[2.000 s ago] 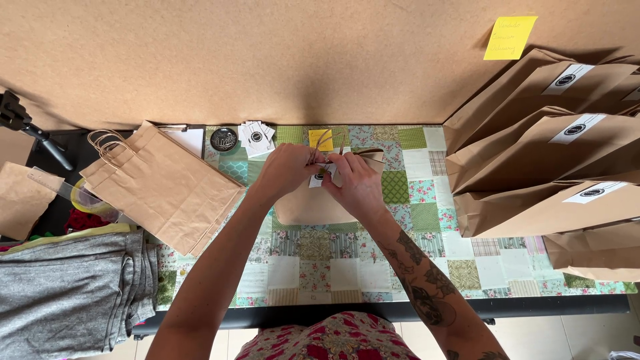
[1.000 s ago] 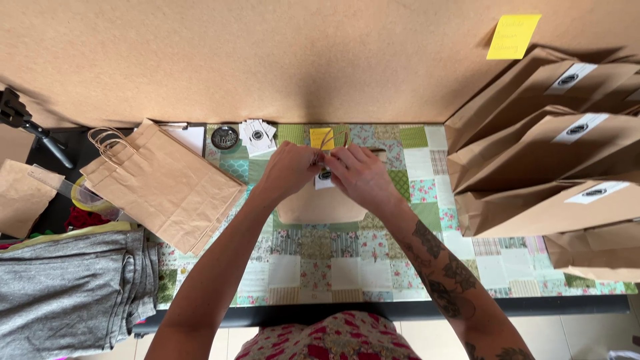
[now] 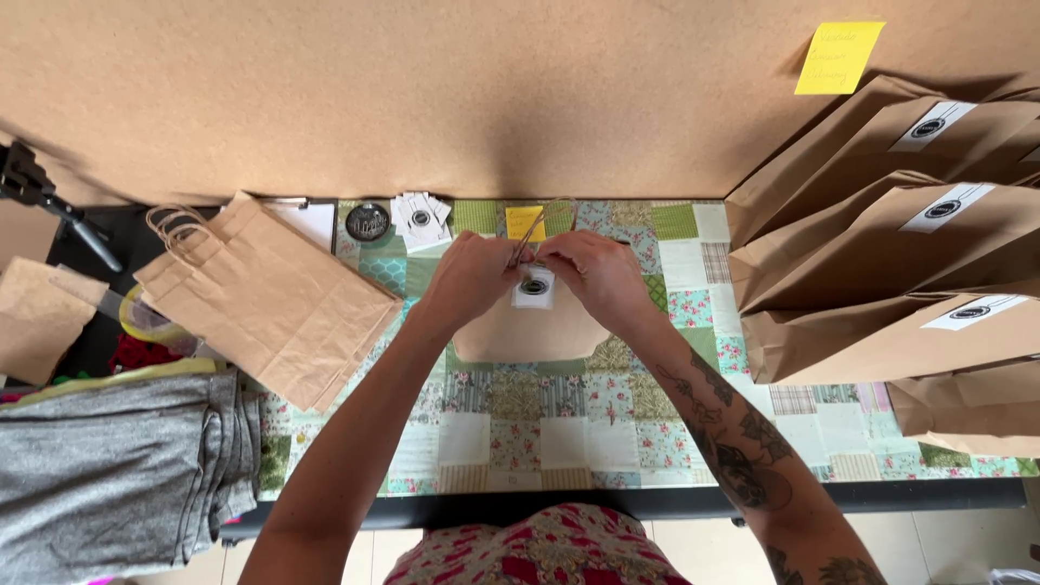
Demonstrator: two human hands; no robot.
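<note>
A beige pouch or bag (image 3: 528, 337) with a rounded lower edge lies flat on the patchwork cloth (image 3: 569, 398), under both hands. At its upper part is a small white tag (image 3: 533, 294) with a round black logo. My left hand (image 3: 479, 272) pinches a thin brown cord (image 3: 532, 230) just above the tag. On the other side, my right hand (image 3: 597, 268) has its thumb and fingers closed on the cord near the tag's top edge. Cord loops rise above the fingertips. The fingers hide the exact point where the cord meets the tag.
Paper bags with handles (image 3: 268, 301), white tags (image 3: 421, 219) and a round black dish (image 3: 368, 222) lie left. Folded grey cloth (image 3: 122, 463) is at the lower left. Large brown paper bags (image 3: 886, 236) stand right. Yellow notes are on the board (image 3: 841, 57) and behind the hands (image 3: 524, 221).
Both hands stay over the pouch and work close together at the cord. The right hand's fingers have shifted, and the tag shows more fully than two seconds ago.
</note>
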